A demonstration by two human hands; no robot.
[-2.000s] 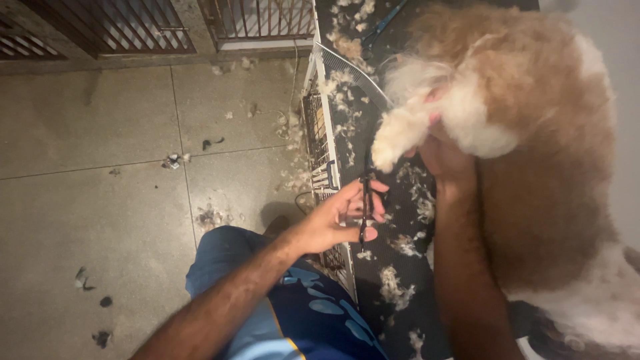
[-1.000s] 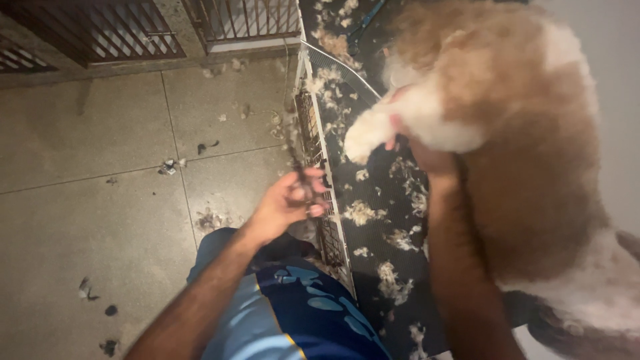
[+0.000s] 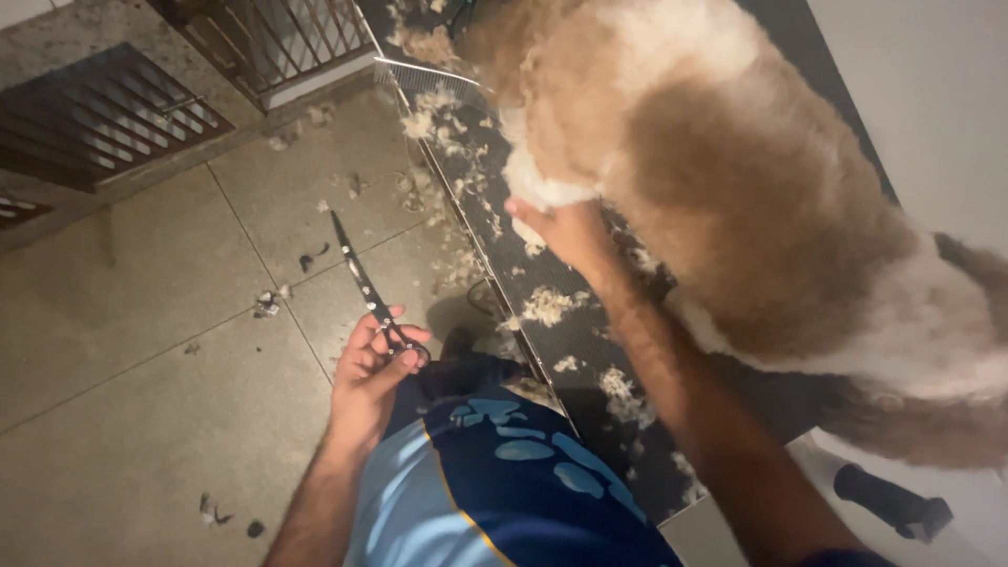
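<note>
My left hand [image 3: 378,362] is shut on dark curved grooming scissors [image 3: 362,283], whose blades point up and away over the floor; a thumb and fingers are at the handle rings. My right hand [image 3: 571,232] lies against a dog's white-furred leg [image 3: 543,177], thumb stretched toward the table's edge side, its other fingers hidden by fur. The brown-and-white dog [image 3: 756,181] is on the black grooming table [image 3: 583,339], among tufts of cut fur [image 3: 547,305]. A metal comb [image 3: 437,79] rests near the table's far edge, beside the dog.
Cut fur and dark clumps [image 3: 268,303] lie on the tiled floor [image 3: 142,378]. Barred kennel doors [image 3: 118,118] stand along the wall at the far left. A dark cylindrical object [image 3: 890,500] is at the lower right, beyond the table.
The scissors were close to the dog's paw two seconds ago; my left hand has since drawn them away, over the floor. My right hand stays at the dog's leg. The view has turned.
</note>
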